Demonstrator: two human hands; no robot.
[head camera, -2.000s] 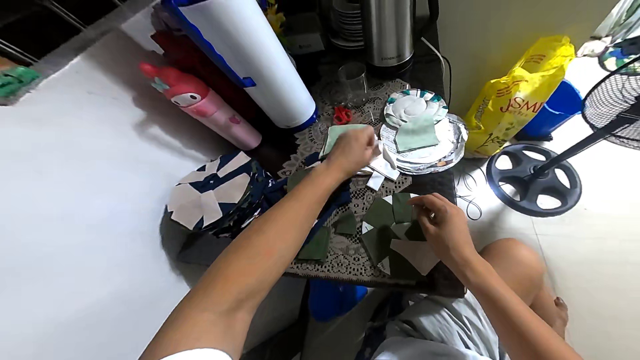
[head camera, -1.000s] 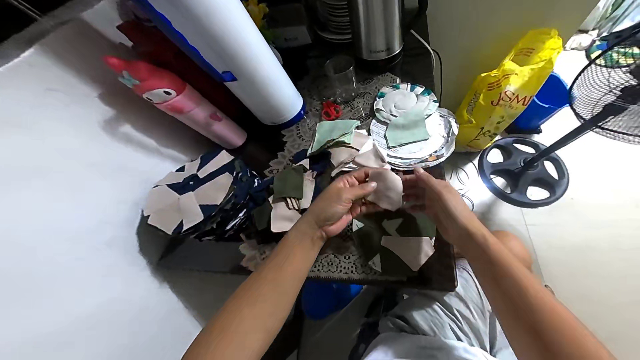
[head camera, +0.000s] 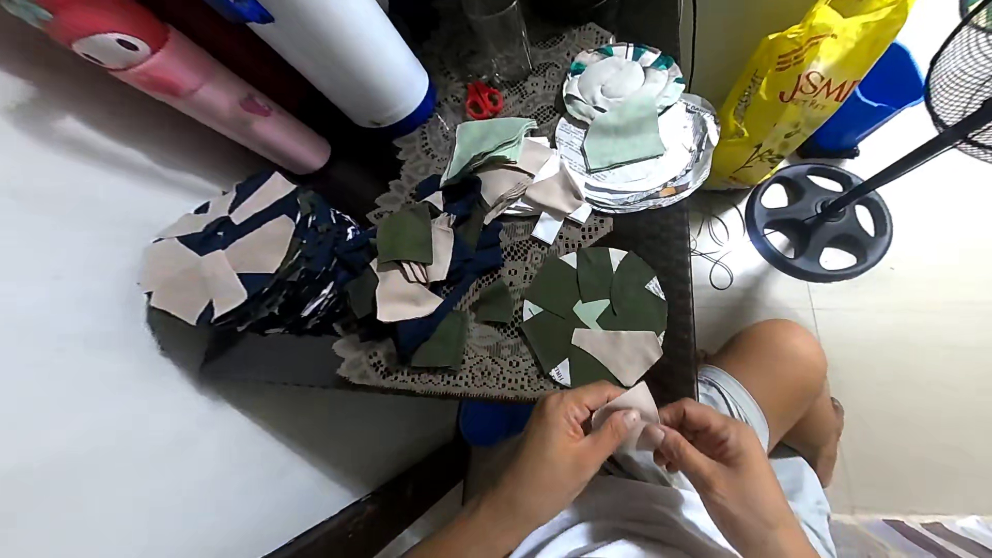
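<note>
My left hand (head camera: 577, 434) and my right hand (head camera: 701, 446) pinch a small beige fabric piece (head camera: 637, 399) between them, in front of the table's near edge. Just beyond lies a round paper base covered with dark green fabric pieces (head camera: 550, 283), a mint piece (head camera: 591, 312) near its middle and a beige fabric piece (head camera: 618, 353) on its near part. Left of it are loose green, beige and navy scraps (head camera: 404, 234). Folded mint cloth pieces (head camera: 484, 146) lie behind these, beside more beige pieces (head camera: 554, 188).
A stack of patched fabric rounds (head camera: 225, 252) stands at the left. Newspaper rounds (head camera: 686, 155) hold a mint piece and a white rosette (head camera: 612, 85). Red-handled scissors (head camera: 483, 101) and a glass (head camera: 500, 39) are at the back. A fan base (head camera: 819, 222) and yellow bag (head camera: 798, 85) stand right.
Both hands have come back from over the table to its near edge, with beige fabric between them. The view has shifted, showing the green-covered round more fully.
</note>
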